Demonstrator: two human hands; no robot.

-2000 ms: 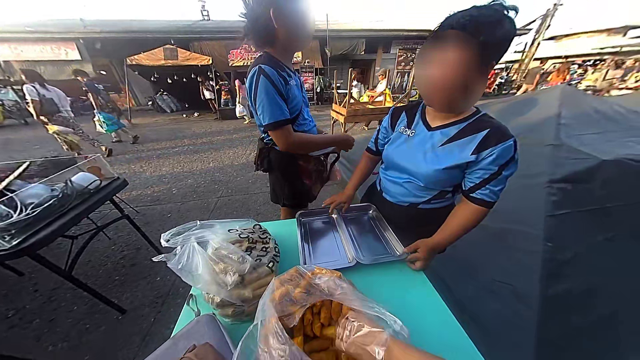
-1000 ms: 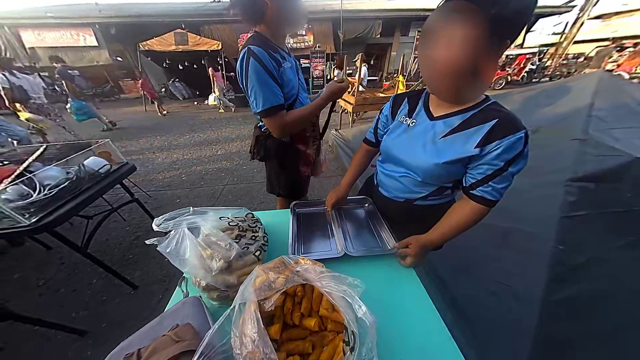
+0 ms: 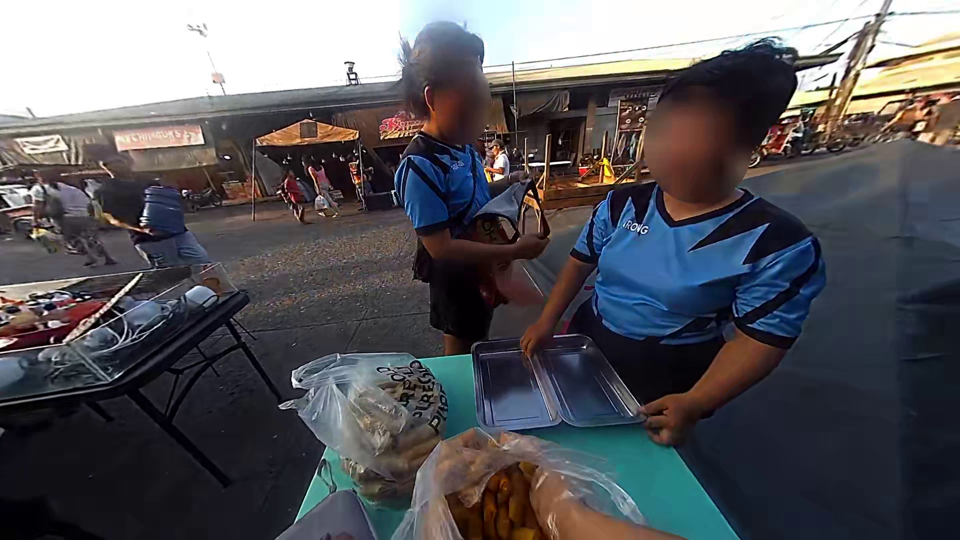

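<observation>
My right hand [image 3: 574, 504] reaches from the lower right to the mouth of an open clear plastic bag [image 3: 442, 480]; the film and blur hide its fingers. Inside that bag lie golden-brown fried rolls [image 3: 501, 504], right beside the hand. At the bottom edge a small bit of skin, perhaps my left hand [image 3: 341, 536], shows by a grey container [image 3: 326, 517]; its fingers are out of frame. A second clear plastic bag [image 3: 390, 427], holding pale rolls and bearing print, stands behind on the left. Two shallow metal trays [image 3: 517, 386] lie side by side on the turquoise table [image 3: 660, 469].
Across the table a person in a blue shirt [image 3: 697, 262] touches the trays with both hands. Another person [image 3: 450, 202] stands behind, holding a bag. A black table [image 3: 127, 382] with a clear case is on the left; a dark grey tarp [image 3: 825, 375] is on the right.
My right hand, out of view one second ago, is back at the bag of fried rolls. The person standing behind now holds a bag out in front.
</observation>
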